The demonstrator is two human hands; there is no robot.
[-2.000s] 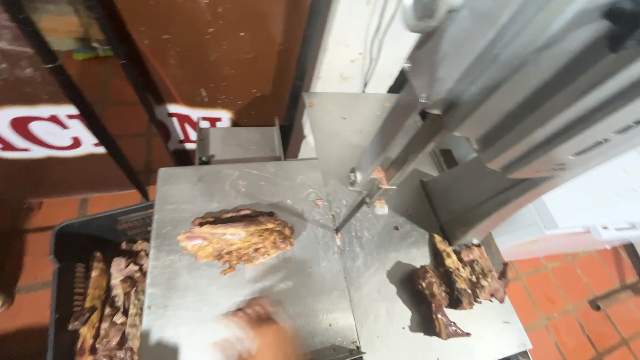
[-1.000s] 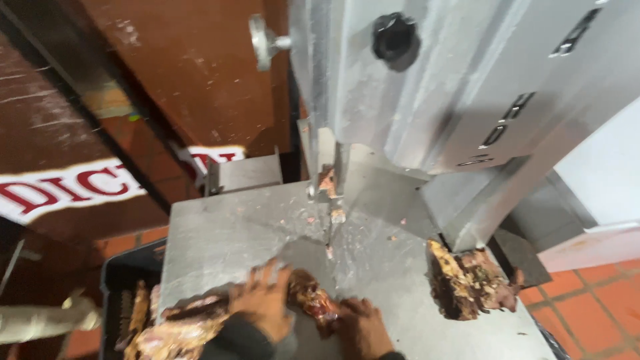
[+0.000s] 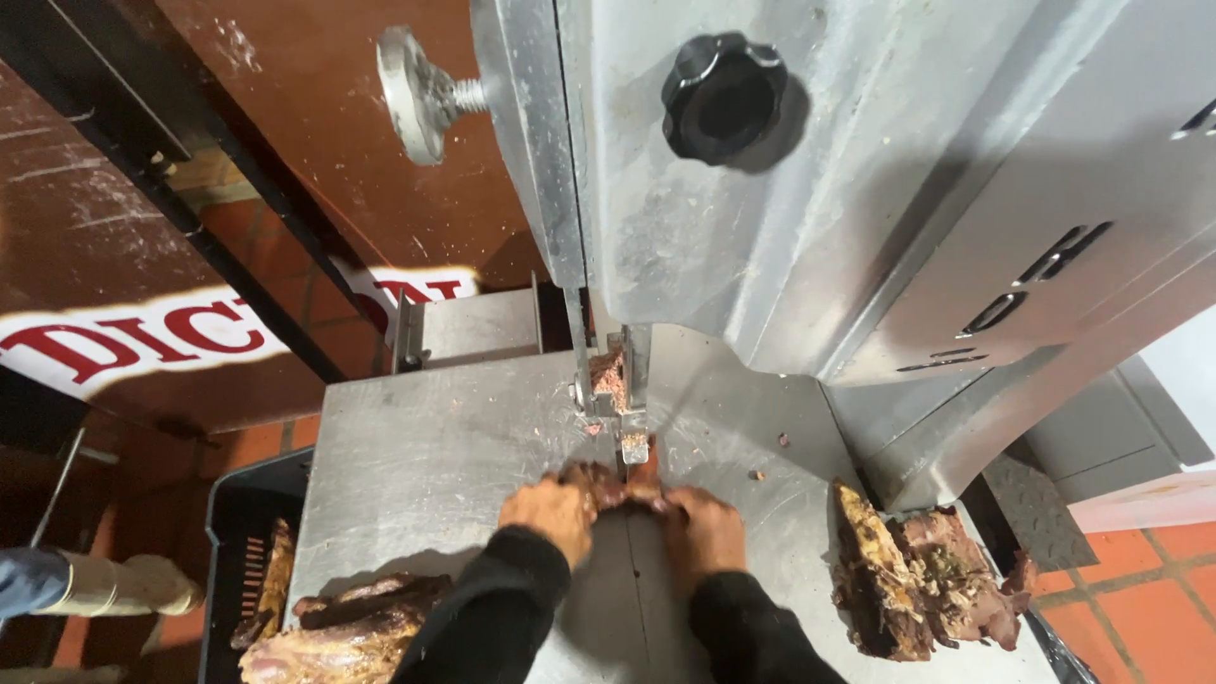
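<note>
A reddish piece of meat lies across the steel table of a meat band saw, right at the blade slot below the blade guide. My left hand grips its left end and my right hand its right end, with the blade line between them. Bits of meat cling to the guide. Browned meat rests at the table's lower left, partly behind my left sleeve. More cut chunks of cooked-looking meat sit on the right side of the table.
The saw's grey metal housing with a black knob rises above the table. A dark plastic crate holding meat stands at the left. Another person's boot is on the tiled floor at far left.
Both hands have moved up to the blade with a piece of meat, which one second ago lay between them nearer the table's front. The browned meat now lies at the table's lower left, away from the middle.
</note>
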